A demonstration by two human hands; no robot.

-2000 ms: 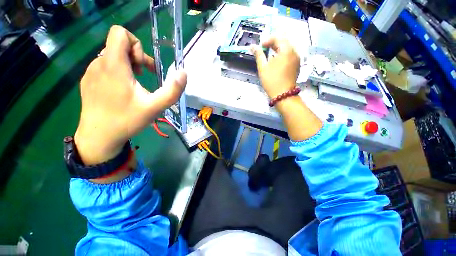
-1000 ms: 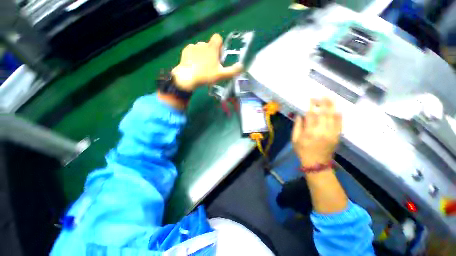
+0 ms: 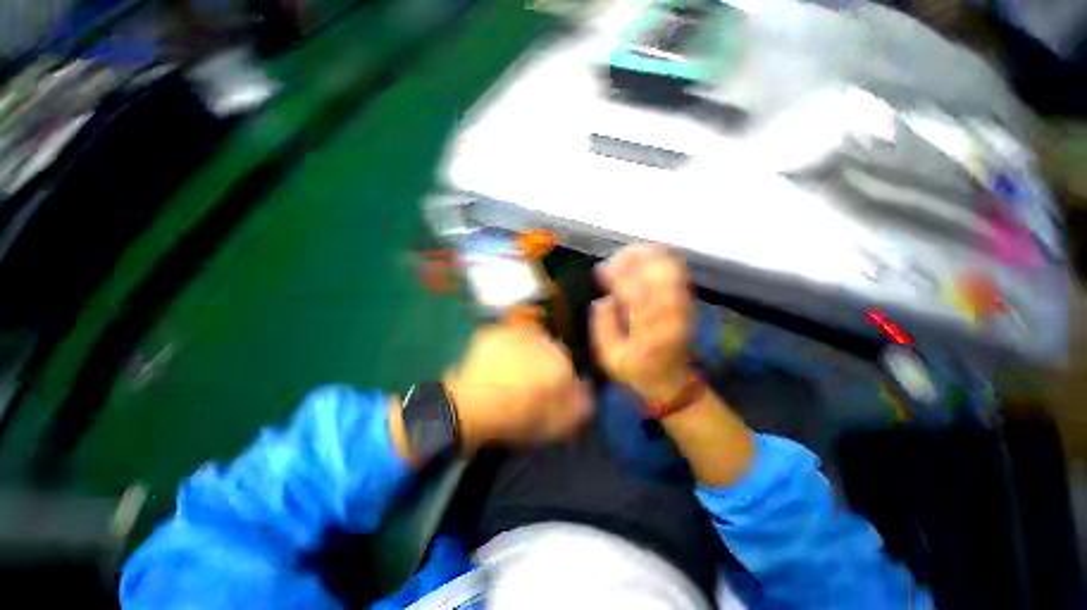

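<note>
The whole view is blurred. My left hand, with a black watch at the wrist, is low in front of my lap with its fingers curled. My right hand is just right of and above it, fingers bent. I see a gap between the hands and cannot make out anything held in either. The fixture with its teal-green cover frame sits on the white machine at the top, away from both hands. No phone frame can be made out.
A small grey-white box with orange-yellow cables is at the machine's left corner, beside red-orange handles on the green surface. Crumpled white wipes and a pink pad lie on the machine's right side. A dark tray-like shape is at lower right.
My left hand has come down and in from the green surface towards my lap. The silver frame seen at it earlier no longer shows. My right hand has left the fixture and is now near my left.
</note>
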